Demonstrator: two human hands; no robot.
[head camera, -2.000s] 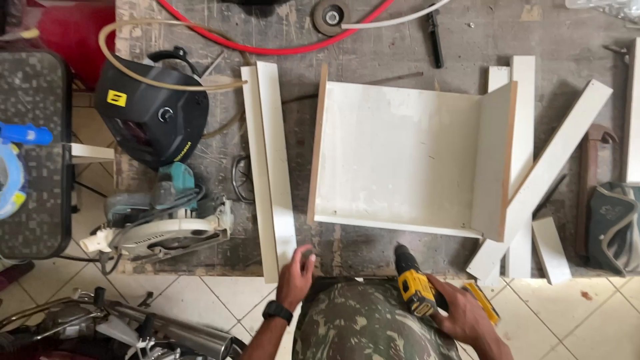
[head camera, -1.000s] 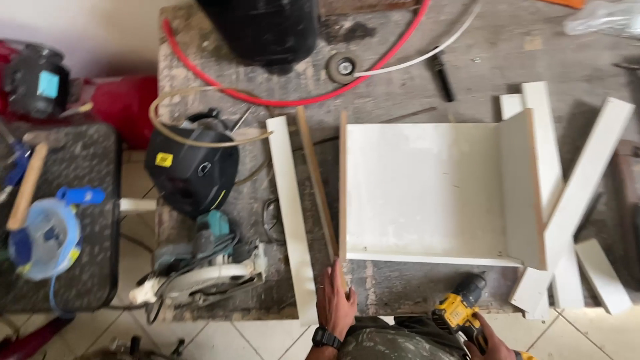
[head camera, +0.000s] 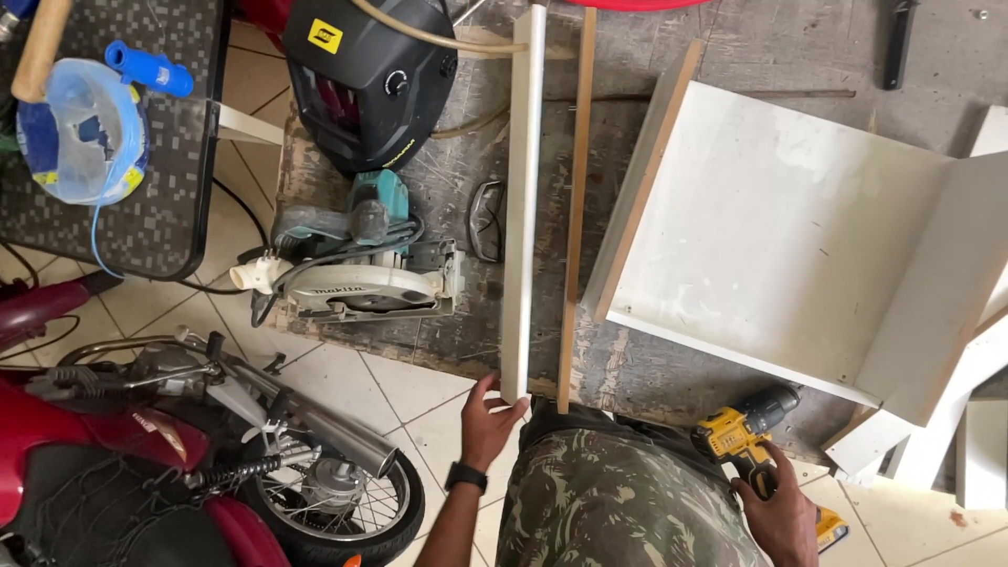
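Observation:
The near end of a white board strip (head camera: 522, 213) lies between the thumb and fingers of my left hand (head camera: 490, 421), at the bench's front edge. Just right of that strip, a narrow strip with a brown edge (head camera: 578, 213) lies roughly parallel, apart from it. My right hand (head camera: 776, 504) is around the handle of a yellow and black cordless drill (head camera: 732, 433), its chuck over the bench edge. Beyond the drill rests a white open box of panels (head camera: 780, 228) with brown edges, its side panels standing up.
Left on the worn bench (head camera: 441, 346) are a circular saw (head camera: 362, 276), safety glasses (head camera: 486, 220) and a black welding helmet (head camera: 374, 79). More white boards (head camera: 937, 441) lie at right. A motorcycle (head camera: 236, 441) stands lower left, below a dark side table (head camera: 181, 189) with a tape ring.
My left hand has moved from the brown-edged strip to the white strip on its left. Those two strips lay close together two seconds ago and now lie apart. The drill stays in my right hand.

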